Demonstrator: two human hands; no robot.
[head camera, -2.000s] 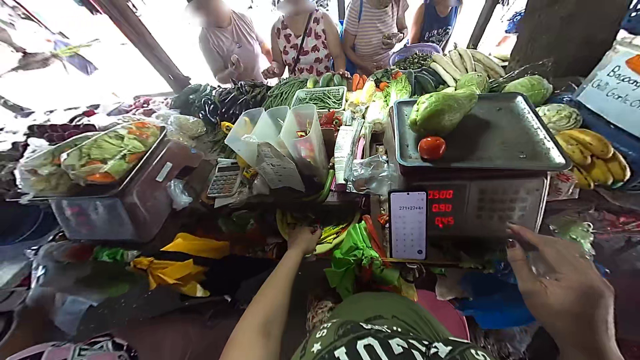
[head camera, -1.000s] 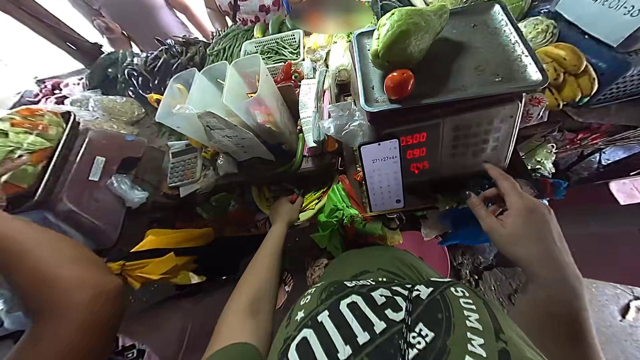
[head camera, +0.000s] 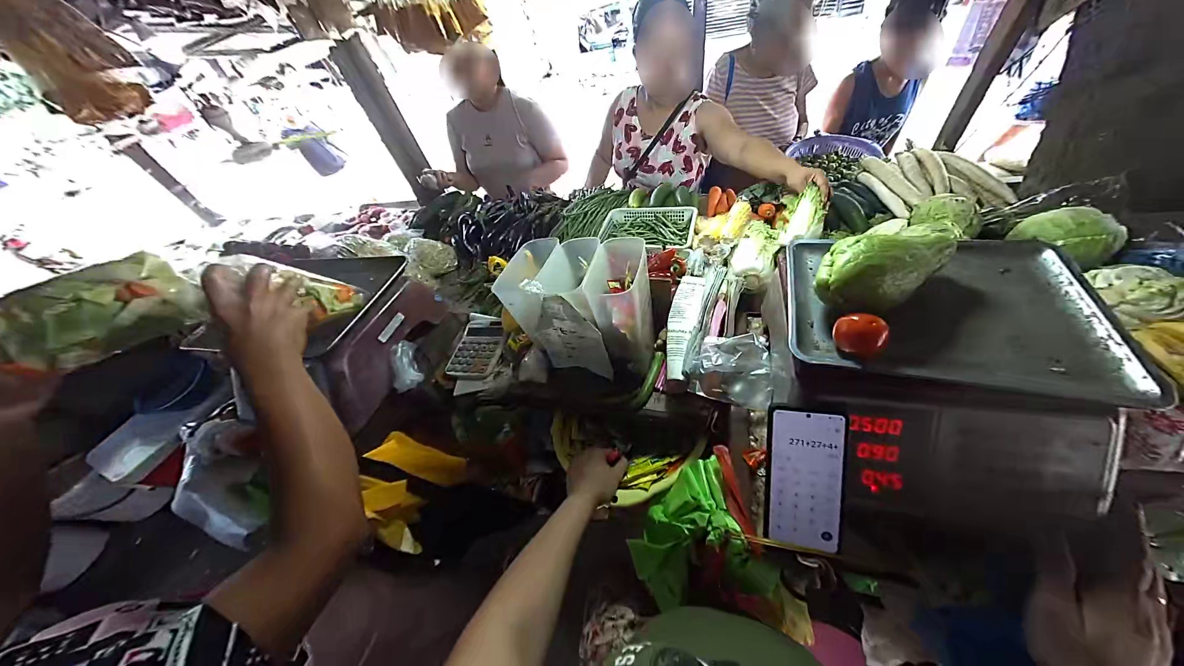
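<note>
My left hand (head camera: 595, 474) reaches into a round basket (head camera: 689, 467) of yellow and green packets below the plastic bins; its fingers are partly hidden, so any hold cannot be seen. My right hand (head camera: 1096, 592), dark and blurred, is low at the right, below the digital scale (head camera: 980, 462). On the scale's metal tray (head camera: 1017, 324) lie a chayote (head camera: 883, 264) and a red tomato (head camera: 860, 336). A phone (head camera: 805, 481) showing a calculator leans upright against the scale's front, beside its red digits.
Clear plastic bins (head camera: 620, 296) and a calculator (head camera: 476, 348) stand mid-stall. A co-worker's hand (head camera: 254, 310) is over bagged chopped vegetables (head camera: 102, 305) at left. Eggplants (head camera: 509, 227), white radishes (head camera: 934, 176) and cabbage (head camera: 1068, 234) line the far side. Several people stand beyond; one touches leafy greens (head camera: 805, 215).
My right hand has dropped from beside the scale's keypad to lower right. The co-worker's arm now reaches up over the bagged vegetables. A person across the stall now reaches to the greens.
</note>
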